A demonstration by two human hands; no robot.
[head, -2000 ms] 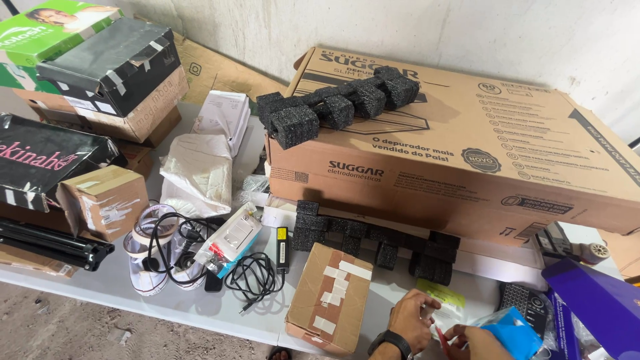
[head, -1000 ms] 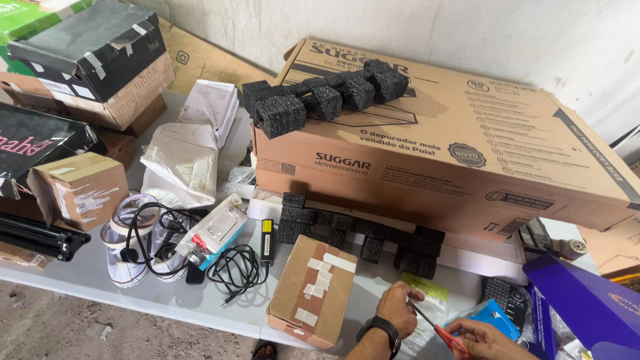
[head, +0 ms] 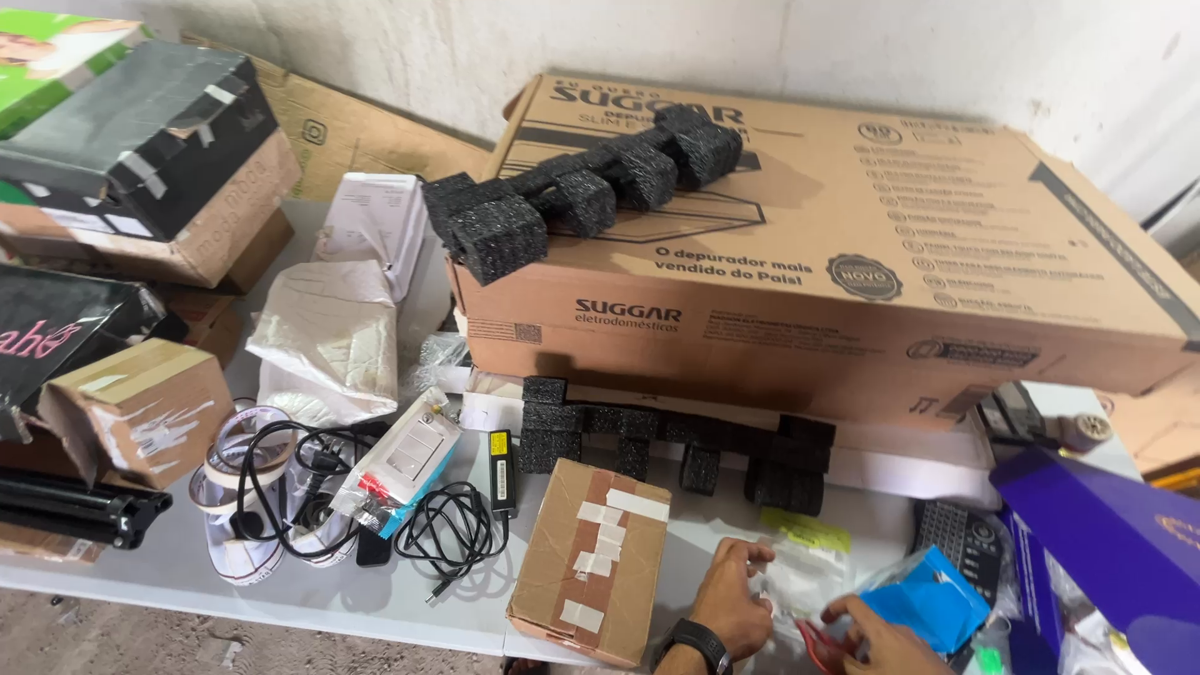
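Note:
My left hand (head: 736,595), with a black band on the wrist, is at the lower right of the cardboard box with white tape strips (head: 591,562). Its curled fingers are beside a clear plastic bag with a yellow-green top (head: 806,553); blur hides whether they grip it. To its right, my right hand (head: 877,637) has its fingers on red-handled scissors (head: 820,647), low in the frame. A blue plastic packet (head: 928,595) is just beyond the right hand.
A large cardboard carton (head: 806,281) bears black foam padding (head: 581,192); more foam (head: 675,431) lies before it. Tape rolls (head: 239,506), a coiled cable (head: 450,534) and a switch plate packet (head: 403,459) are at left. A purple box (head: 1106,553) and keyboard (head: 956,544) are at right.
The scissors, held out between both hands one second ago, are now lower, beside my right hand. My left hand has come away from the blades.

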